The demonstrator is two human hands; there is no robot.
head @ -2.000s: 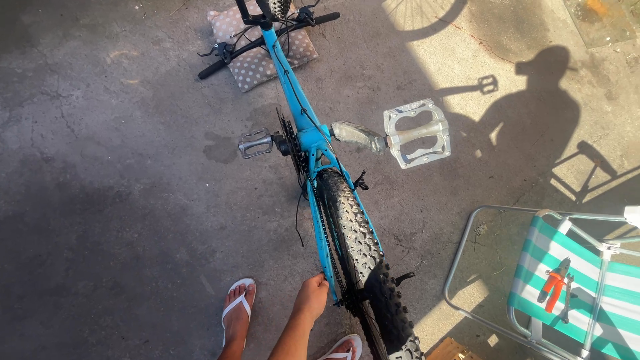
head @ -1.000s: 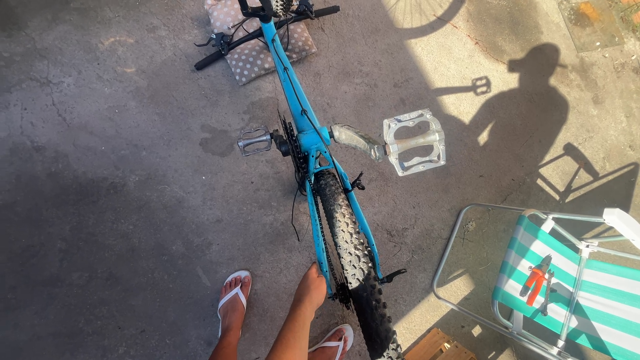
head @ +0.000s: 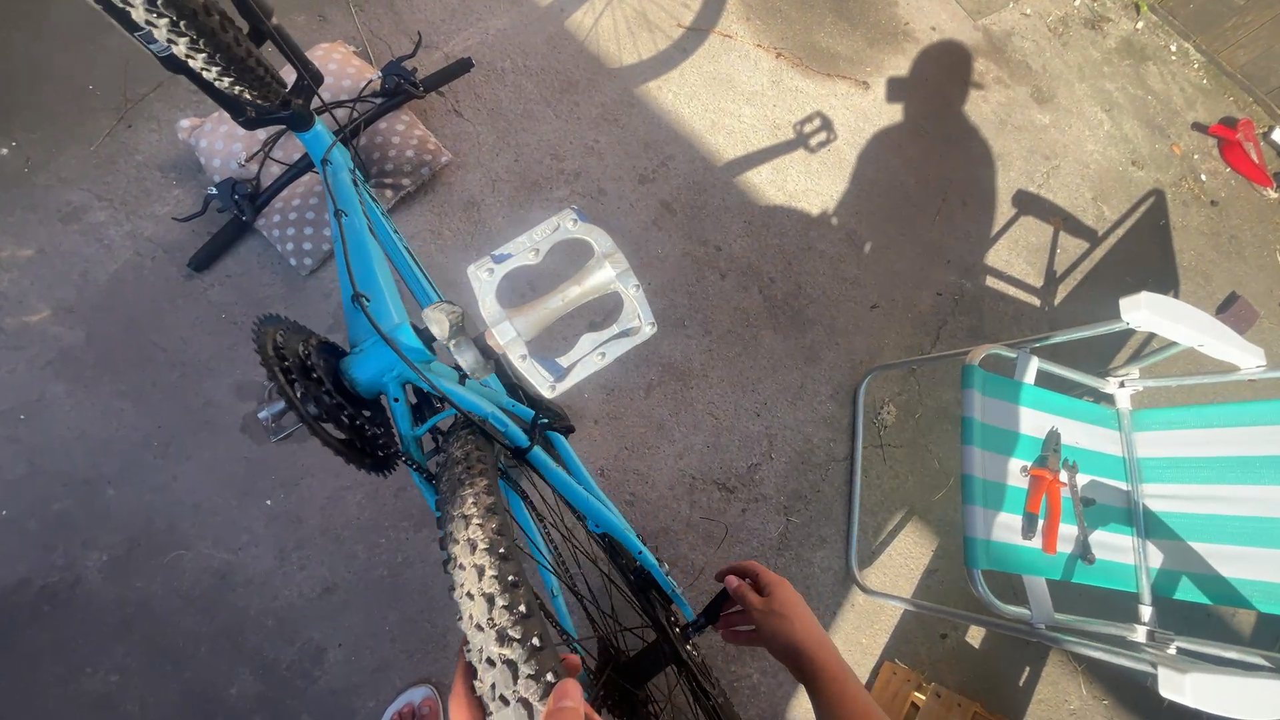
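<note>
An upside-down bicycle with a light-blue frame (head: 370, 300) rests its handlebar on a polka-dot cushion (head: 310, 150). At the bottom, my left hand (head: 510, 700) grips the knobby rear tire (head: 490, 570), fingers on both sides of it. To the right, my right hand (head: 770, 615) holds a black lever (head: 708, 612) at the rear wheel's axle between thumb and fingers. The chainrings (head: 325, 395) are on the frame's left side. A large silver pedal (head: 562, 300) points up toward the camera on the other side.
A folding chair with green and white striped fabric (head: 1040, 400) stands at the right. Pliers with orange handles (head: 1043, 500) and a wrench (head: 1080, 515) lie on it. A wooden crate (head: 920, 695) is at the bottom edge. A red object (head: 1240, 150) lies at the far right.
My right hand has come into view at the rear axle lever. An arm that reached to the frame's left side has moved, and a hand is now around the tire. The view has shifted and the bicycle appears tilted.
</note>
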